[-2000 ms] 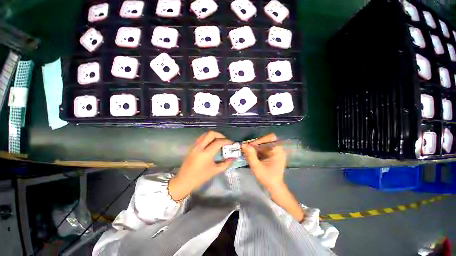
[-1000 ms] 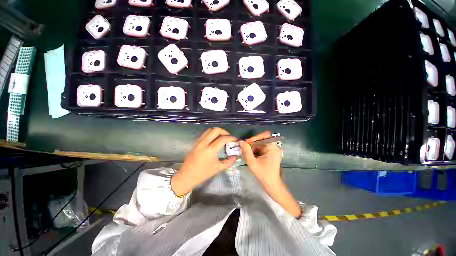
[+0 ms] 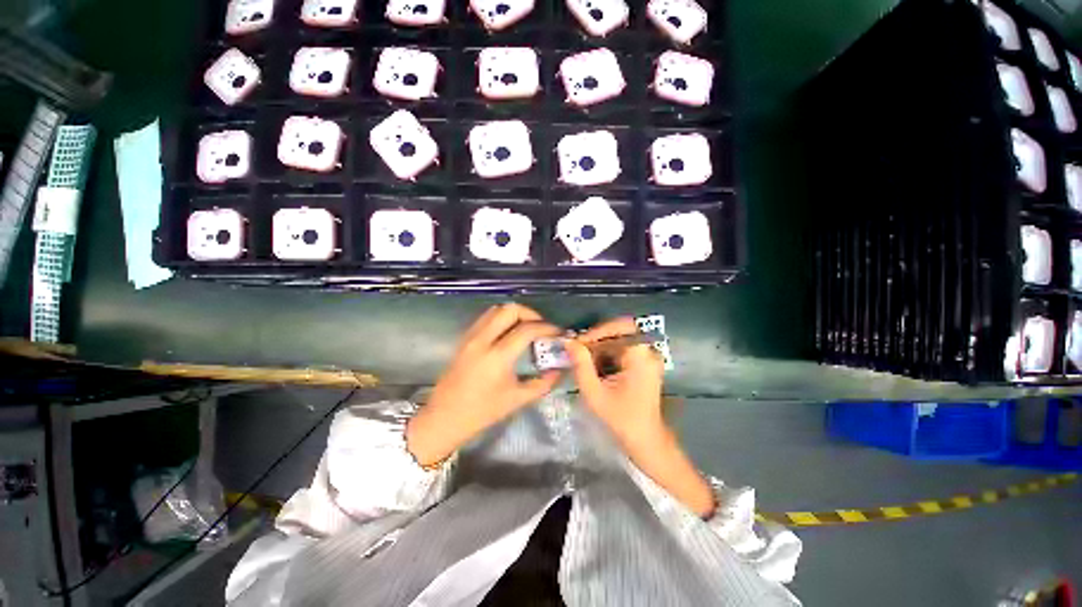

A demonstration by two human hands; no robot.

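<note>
My left hand [image 3: 484, 377] holds a small pale part [image 3: 551, 352] between thumb and fingers at the bench edge; its shape is partly hidden. My right hand [image 3: 619, 382] touches the part with its fingertips and holds thin dark tweezers [image 3: 611, 340] pointing right. A small white sheet with dark dots [image 3: 651, 325] shows behind the fingers of my right hand. In front, a black blister tray [image 3: 451, 282] holds rows of white square housings [image 3: 405, 236], each with a dark round spot.
A tall black tray stack [image 3: 884, 237] with housings on top stands at the right. At the left lie a pale-blue strip [image 3: 142, 204], green dotted sheets [image 3: 50, 273] with a white band, and a grey-white slotted strip [image 3: 24, 178]. Blue bins [image 3: 920, 429] sit below the bench.
The dotted sheet, not visible at first, now shows more at my right hand. My right fingers have shifted slightly left over the part. The view has moved a little.
</note>
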